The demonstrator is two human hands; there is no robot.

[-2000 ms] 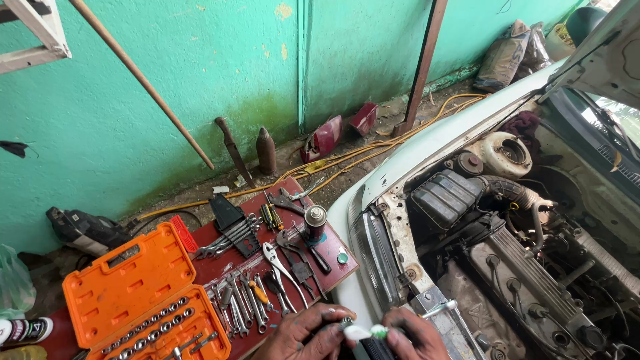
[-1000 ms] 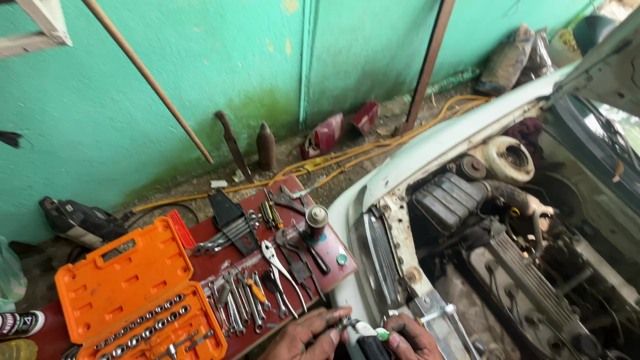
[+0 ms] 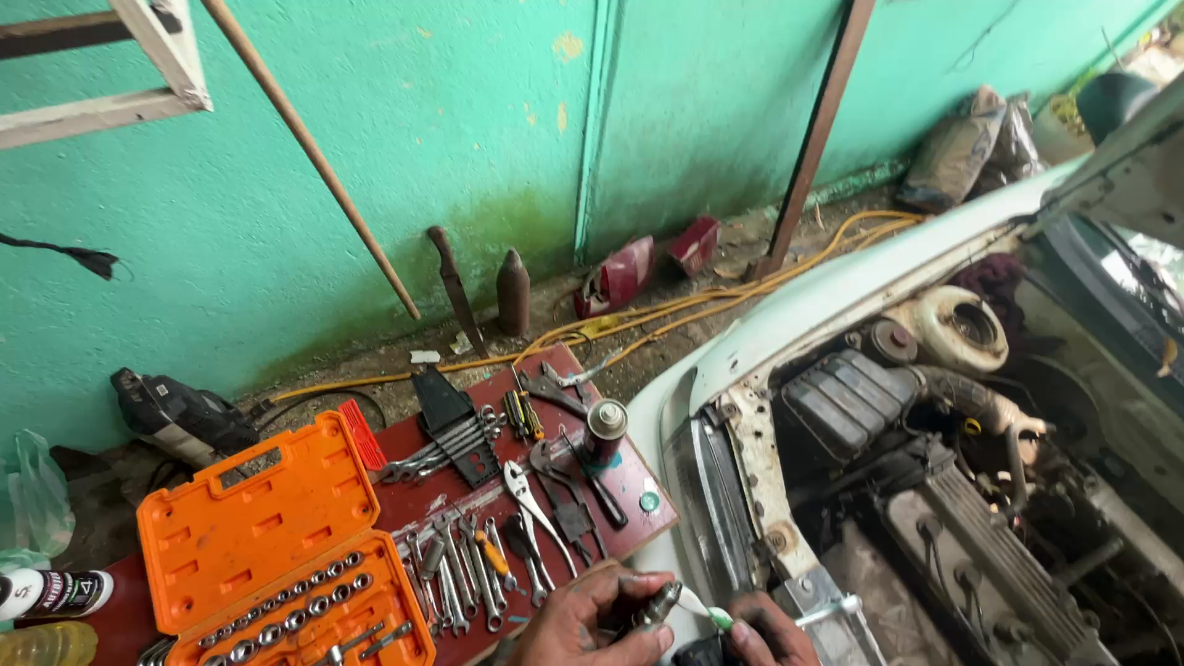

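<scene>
At the bottom centre, my left hand [image 3: 592, 618] holds a small metal part, apparently a spark plug [image 3: 659, 603], between thumb and fingers. Close on its right, my right hand [image 3: 772, 634] pinches a white and green brush, apparently a toothbrush [image 3: 696, 605], whose white end lies against or very near the plug. Below them is a black object [image 3: 701, 651], partly cut off by the frame. Slip-joint pliers [image 3: 532, 504], combination wrenches [image 3: 458, 573] and a spray can [image 3: 606, 433] lie or stand on the red table [image 3: 647, 536] beyond my left hand.
An open orange socket case [image 3: 259, 518] lies at the left, with a wrench rack [image 3: 453, 416] beyond it. To the right is a car's open engine bay [image 3: 934, 536], bordered by the pale fender [image 3: 795, 287]. Yellow cable [image 3: 740, 294] runs along the green wall.
The metal part in my left hand shows more plainly now than in the earlier frames. Both hands stay close together at the bottom.
</scene>
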